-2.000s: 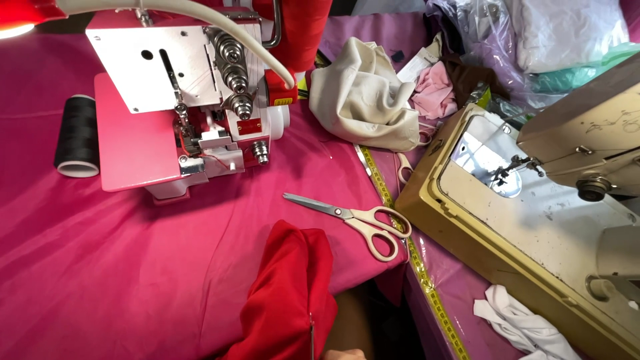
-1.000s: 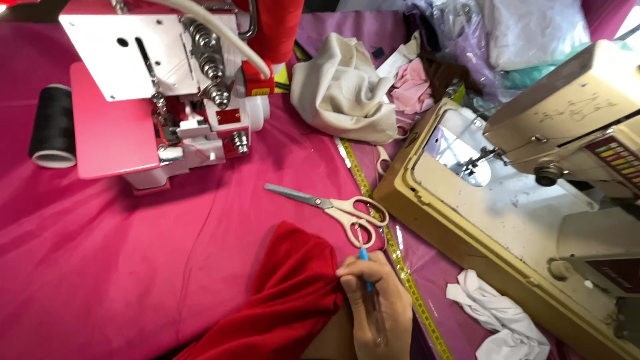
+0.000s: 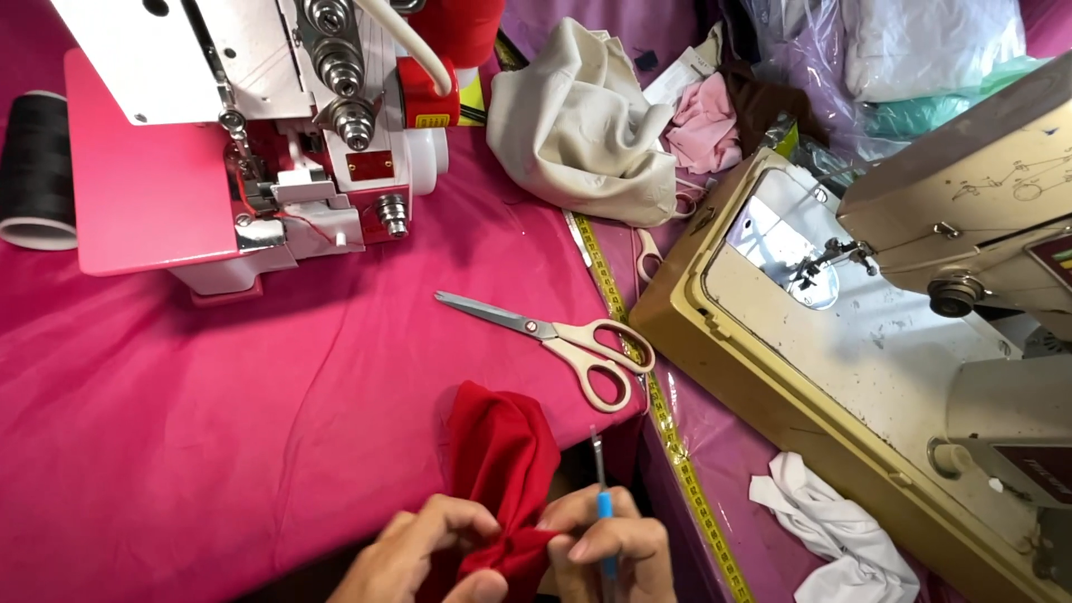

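Observation:
Red fabric (image 3: 507,452) hangs over the front edge of the pink-covered table, bunched between both hands. My left hand (image 3: 427,544) pinches its lower part from the left. On the right, my right hand (image 3: 615,536) grips the same fabric between thumb and fingertip and also holds a seam ripper (image 3: 599,469) with a blue handle, its metal tip pointing up. Scissors with cream handles (image 3: 557,335) lie closed just above the hands, their handles over a yellow tape measure (image 3: 687,469).
A serger (image 3: 310,167) stands at upper left beside a black thread cone (image 3: 38,167). Cream cloth (image 3: 578,126) and pink cloth (image 3: 706,126) lie at the back. A beige sewing machine (image 3: 837,335) occupies the right, with white cloth (image 3: 837,536) along its front.
My left hand has come into view and taken hold of the red fabric. My right hand, barely visible two seconds ago, now grips the fabric too, with the seam ripper still in it.

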